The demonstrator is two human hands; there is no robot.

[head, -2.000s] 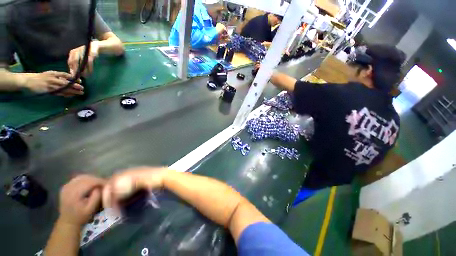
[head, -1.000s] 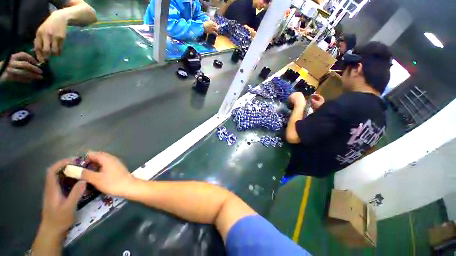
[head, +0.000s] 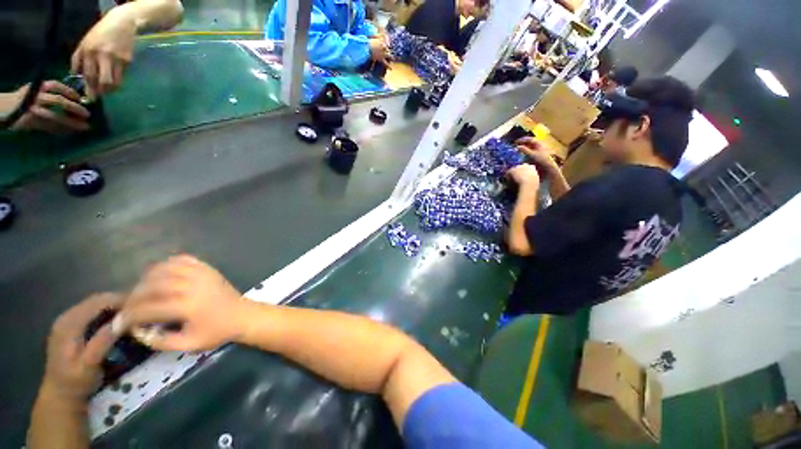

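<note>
A black housing (head: 123, 354) is held above the white rail at the lower left, partly hidden by my fingers. My left hand (head: 77, 349) is wrapped around its left side. My right hand (head: 182, 302) is over its open top, slightly blurred, with the fingers bent down at the opening. A small pale part or finger cot shows under my right fingers; I cannot tell which.
A white rail (head: 329, 251) and post (head: 448, 114) edge the dark belt (head: 237, 188). End caps (head: 83, 179) and housings (head: 342, 153) sit on the belt. Board stock (head: 458, 205) lies on the right bench. A person in black (head: 606, 210) sits right; others work across the belt.
Over the last second my hands have moved slightly left and down with the housing, and my right hand has closed further over its top. End caps and housings on the belt have shifted left in view.
</note>
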